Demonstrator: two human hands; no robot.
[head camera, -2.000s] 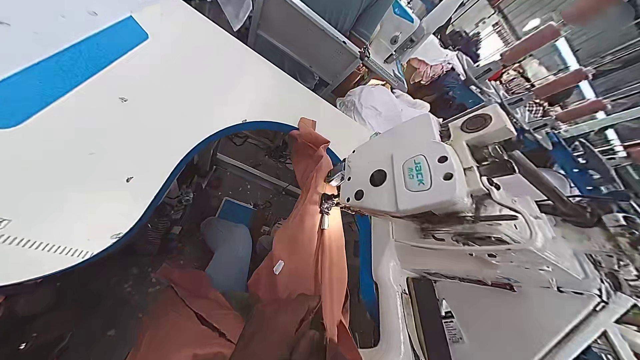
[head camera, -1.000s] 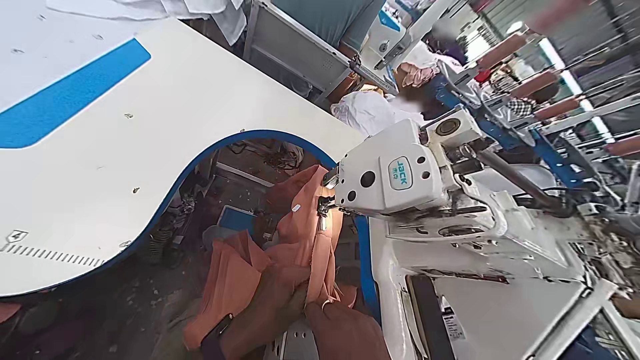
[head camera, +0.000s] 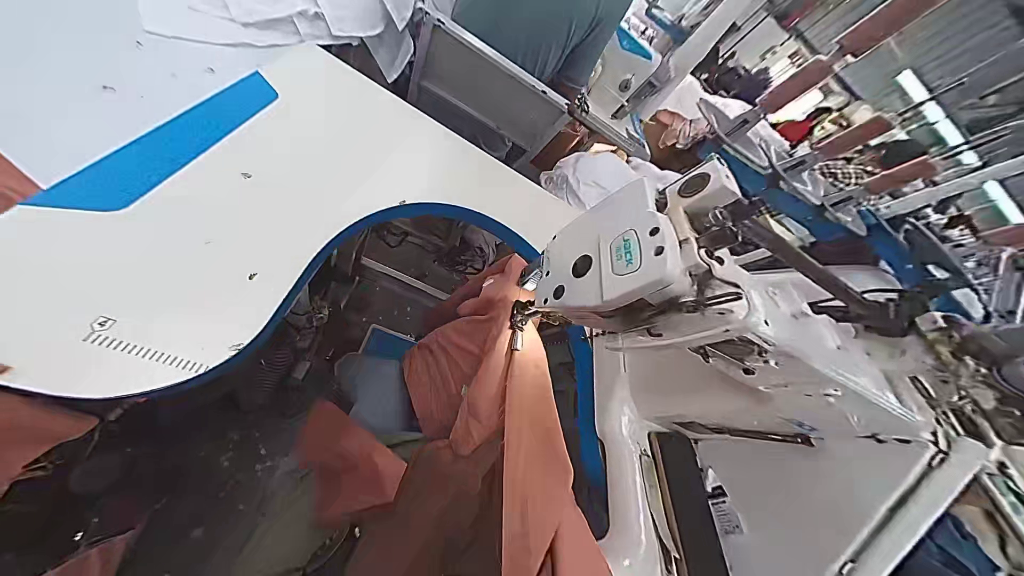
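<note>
Neither of my hands shows in the head view. A length of rust-orange fabric runs from the bottom edge up to the presser foot of a white Jack sewing machine. The fabric lies under the foot, lit by the machine's lamp, and more of it is bunched just left of the foot. Its lower end leaves the frame at the bottom. Another orange piece hangs lower left of the machine, partly in shadow.
A white table with a blue-edged curved cutout lies at the left. White cloth rests at its far edge. Beyond stand a grey metal frame, another sewing machine and a person's clothed legs. Thread cones are at the upper right.
Both hands, on the fabric below the presser foot one second ago, have gone out of view. The fabric below the foot now hangs longer and straighter.
</note>
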